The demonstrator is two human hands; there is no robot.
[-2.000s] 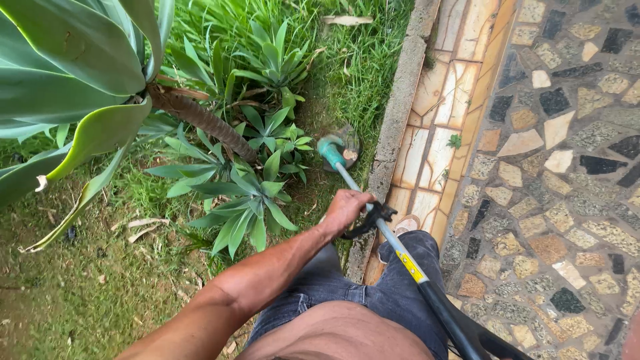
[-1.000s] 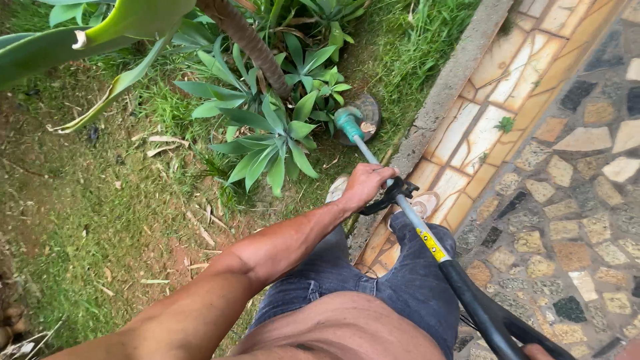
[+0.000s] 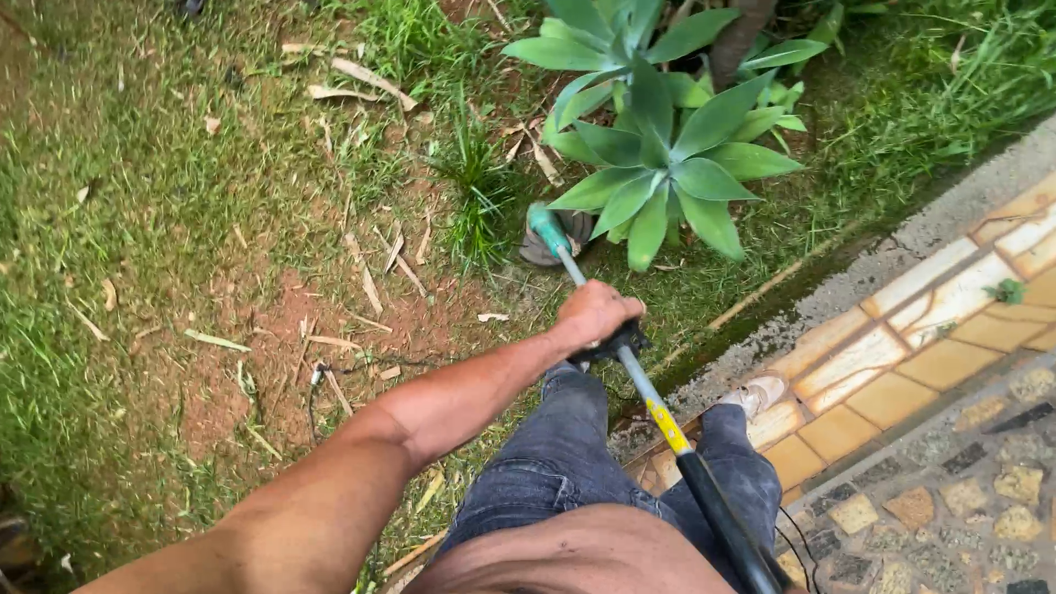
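My left hand is closed around the front handle of a string trimmer, whose metal shaft slants from the green motor head down to a black rear tube at the lower right. The trimmer's green head and dark guard sit low over the ground, between a grass tuft and a broad-leaved agave. Some of the agave's leaves overlap the guard. The rear end of the tube runs out at the bottom edge, where my right hand is not clearly visible.
A concrete curb and a tiled strip run diagonally on the right, beside stone paving. One shoe rests on the tiles. Dry leaf scraps and a thin cable with a connector lie on the left ground.
The trimmer head has moved from beside the curb, past the agave, to its left side near the grass tuft. The view has turned and shifted left. My left hand has kept its hold.
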